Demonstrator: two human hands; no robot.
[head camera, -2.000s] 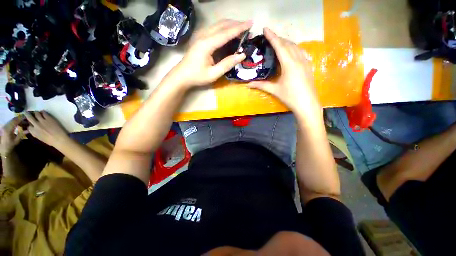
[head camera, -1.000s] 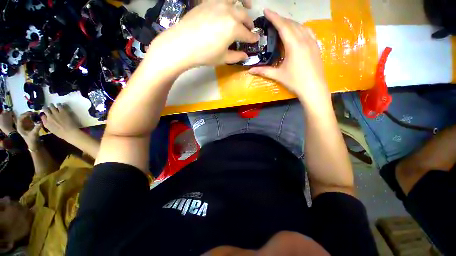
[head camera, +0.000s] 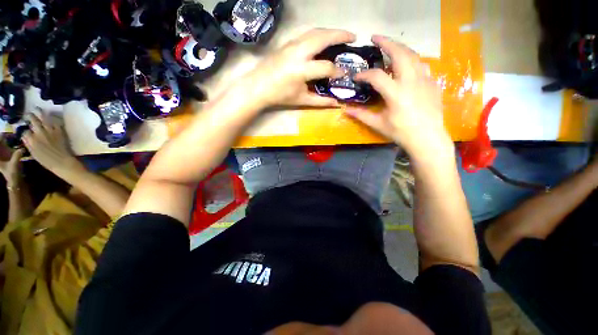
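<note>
A round black camera housing (head camera: 357, 93) is on the taped front part of the bench, open side up, between my hands. A silvery circuit board (head camera: 351, 64) lies in its opening, with a white part showing below it. My left hand (head camera: 295, 72) grips the housing's left side, with a finger at the board. My right hand (head camera: 410, 98) holds the right side, with a fingertip on the board's right part. Both palms hide the housing's side walls.
Part-built units (head camera: 131, 72) crowd the bench at left; one with a silvery board (head camera: 250, 18) is nearest. A red air blow gun (head camera: 480, 147) hangs at the bench edge at right. More black units (head camera: 587, 49) are at far right. Neighbouring workers' arms show at both sides.
The silvery board now shows flat in the housing; two seconds ago the white and red inside was exposed. My left hand has moved down and off the top, and my right fingertip has moved onto the board.
</note>
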